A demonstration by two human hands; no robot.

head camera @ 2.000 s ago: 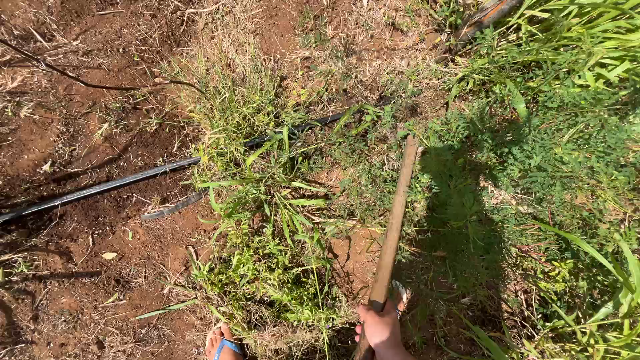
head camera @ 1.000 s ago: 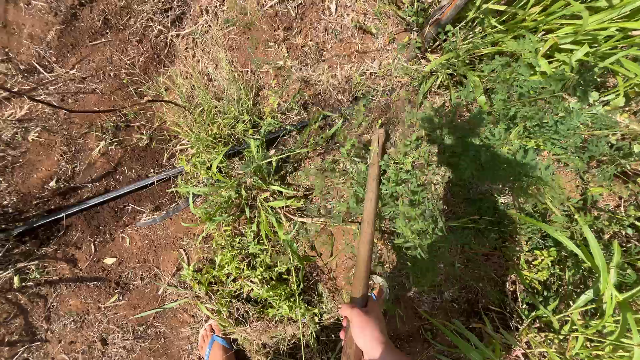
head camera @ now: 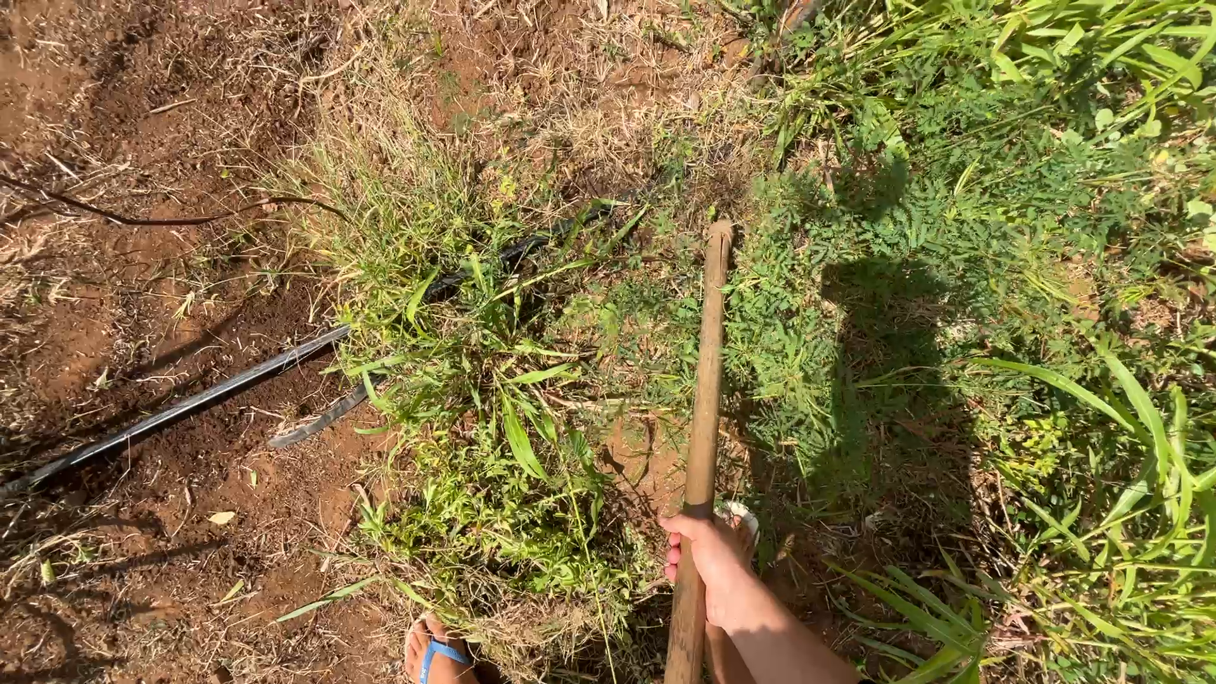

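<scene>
My right hand (head camera: 705, 556) is closed around a long wooden handle (head camera: 708, 380) at the lower middle of the head view. The thumb lies across the wood, which runs from the bottom edge up to a blunt, soil-stained end over the weeds. Whatever is at the handle's lower end lies outside the picture. Left of the handle grows a clump of green grass and weeds (head camera: 484, 513). My left hand does not show.
A black plastic pipe (head camera: 190, 404) crosses the red soil at left and passes into the grass. Near it lies a flat dark strip (head camera: 323, 423). A foot in a blue-strapped sandal (head camera: 439, 654) stands at the bottom. Above the pipe is a thin bare branch (head camera: 171, 220).
The handle has swung from a rightward slant to nearly upright, its far end moving left, with my right hand still closed on it.
</scene>
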